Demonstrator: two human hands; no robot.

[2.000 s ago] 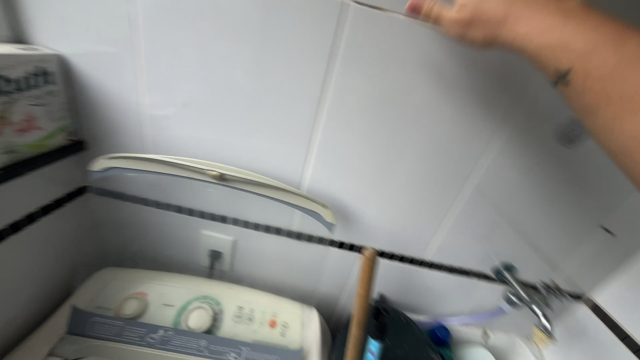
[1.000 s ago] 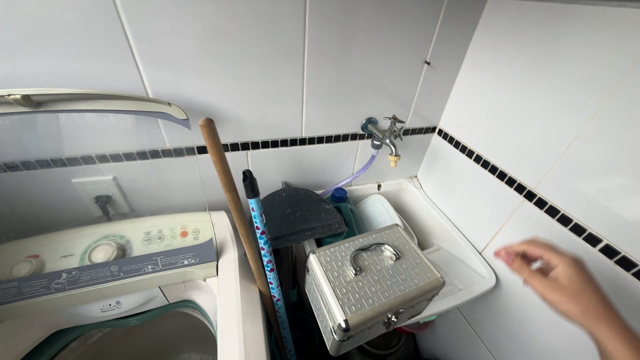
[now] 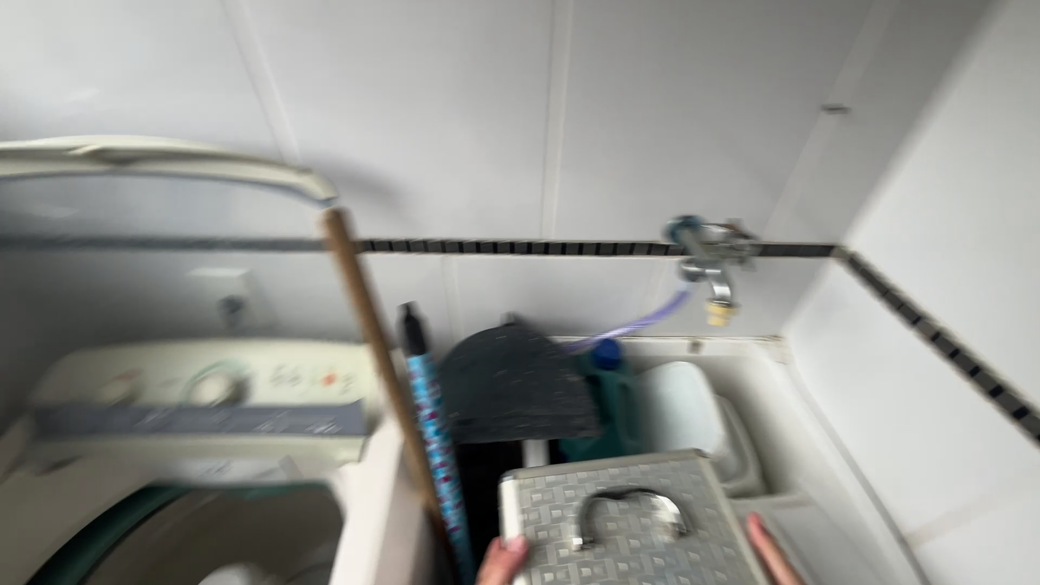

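Observation:
A silver case (image 3: 626, 520) with a textured lid and a curved metal handle is at the bottom of the head view, in front of a white sink. My left hand (image 3: 502, 561) grips its left side, only the fingertips showing. Against its right side lies my right hand (image 3: 772, 552), mostly cut off by the lower edge. The case's underside is out of view. Behind it are a teal bottle with a blue cap (image 3: 607, 355) and a white plastic container (image 3: 684, 406).
An open top-loading washing machine (image 3: 203, 390) stands at the left. A wooden handle (image 3: 366, 325), a blue patterned pole (image 3: 435, 439) and a dark dustpan (image 3: 516, 386) lean between it and the sink (image 3: 821, 422). A metal tap (image 3: 711, 272) with a purple hose (image 3: 638, 325) projects from the tiled wall.
My right hand has moved from the right wall to the right side of the case. My left hand has come into view at its left side. The camera view has shifted.

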